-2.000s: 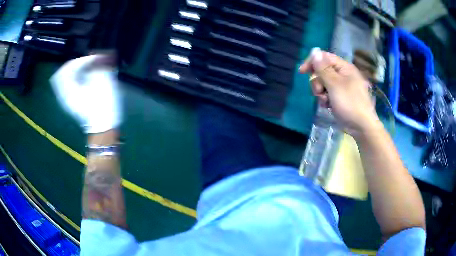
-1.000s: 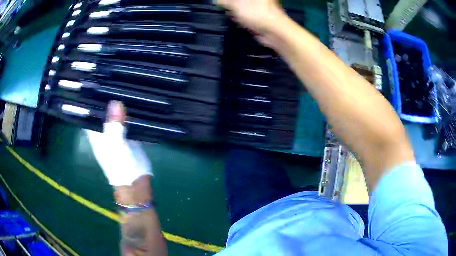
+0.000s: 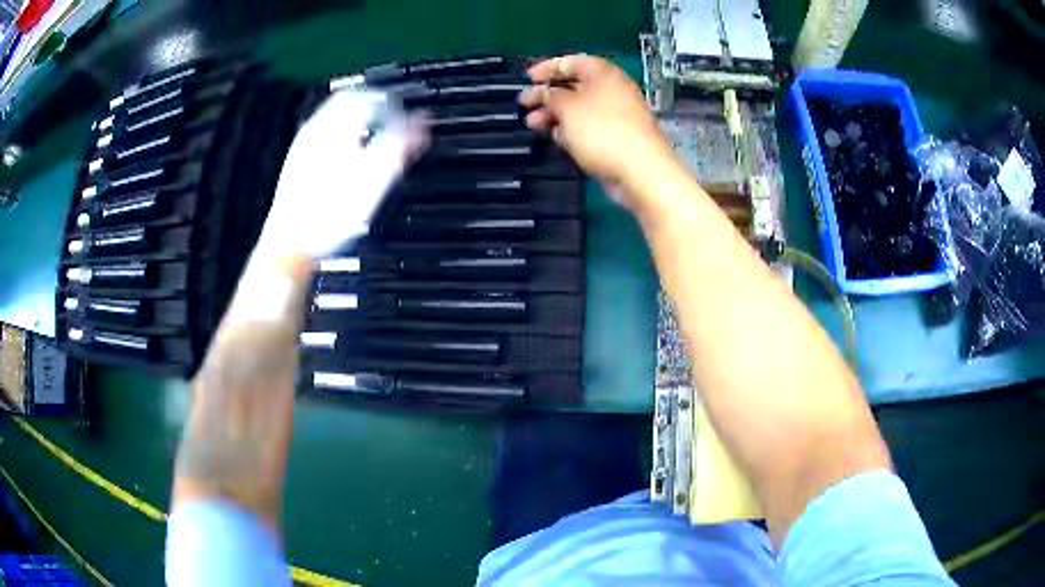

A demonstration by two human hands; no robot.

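Note:
A black ribbed parts tray [image 3: 562,350] lies on the green bench in front of me, with several tubular units [image 3: 464,264] in parallel rows, their silver ends to the left. My left hand [image 3: 344,172], in a white glove with bare fingertips, is over the upper left part of the tray. It is blurred, and its grip is unclear. My bare right hand [image 3: 590,115] is at the tray's upper right, with bent fingers at the right ends of the upper units. Whether it grips one cannot be told.
More trays [image 3: 201,241] with units lie at the left. The metal assembly fixture [image 3: 716,149] stands right of the tray, partly behind my right forearm, with a cream plate [image 3: 722,476] at its near end. Beyond are an air hose [image 3: 842,304], a blue parts bin [image 3: 897,283] and clear plastic bags [image 3: 991,241].
The tray that spanned the left and middle now lies in the middle, over the one seen there. The left trays show again. My left hand moved up from the near edge; the view has shifted.

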